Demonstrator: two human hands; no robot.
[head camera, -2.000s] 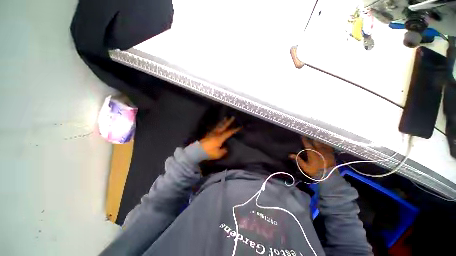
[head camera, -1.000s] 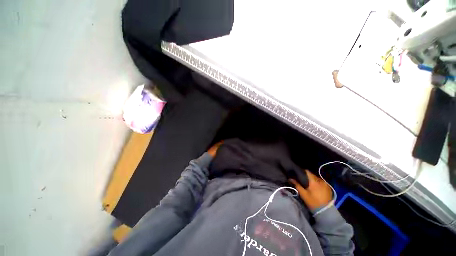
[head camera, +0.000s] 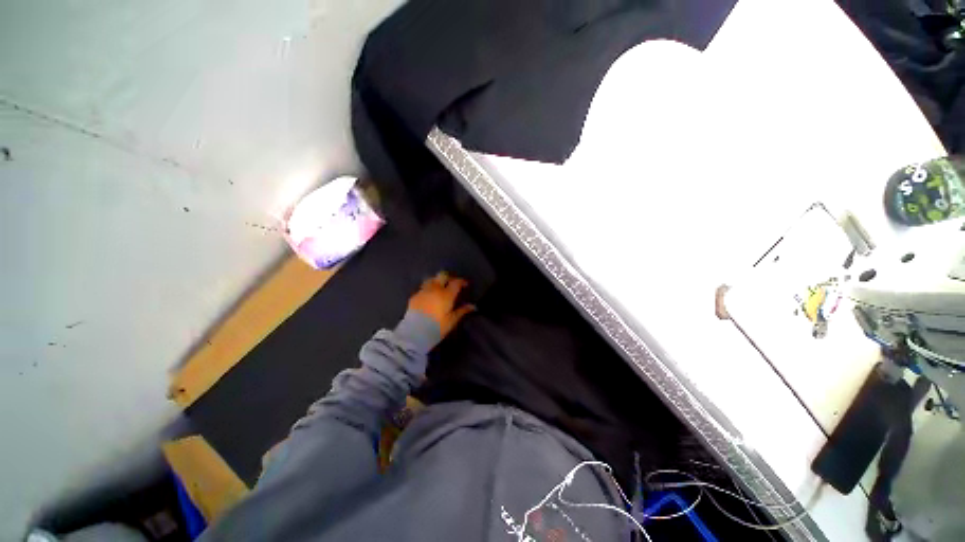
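Note:
My left hand (head camera: 441, 302) lies at the black cloth panel (head camera: 349, 312), fingers spread, near the panel's upper end to the left of the table. The panel lies flat over cardboard (head camera: 249, 328). More dark cloth (head camera: 519, 365) lies over my lap, below the table edge. My right hand is not in view.
A white machine table (head camera: 656, 212) has a scale along its front edge. Large black garment pieces (head camera: 519, 74) drape over its far left corner. The sewing machine (head camera: 921, 281) and a smartphone (head camera: 857, 434) are at right. A plastic packet (head camera: 333, 224) lies by the wall. A blue crate (head camera: 683, 513) shows below.
The view has turned and shifted left. My left hand has moved from the lap cloth onto the panel at left. My right hand, earlier holding the lap cloth, has gone out of view.

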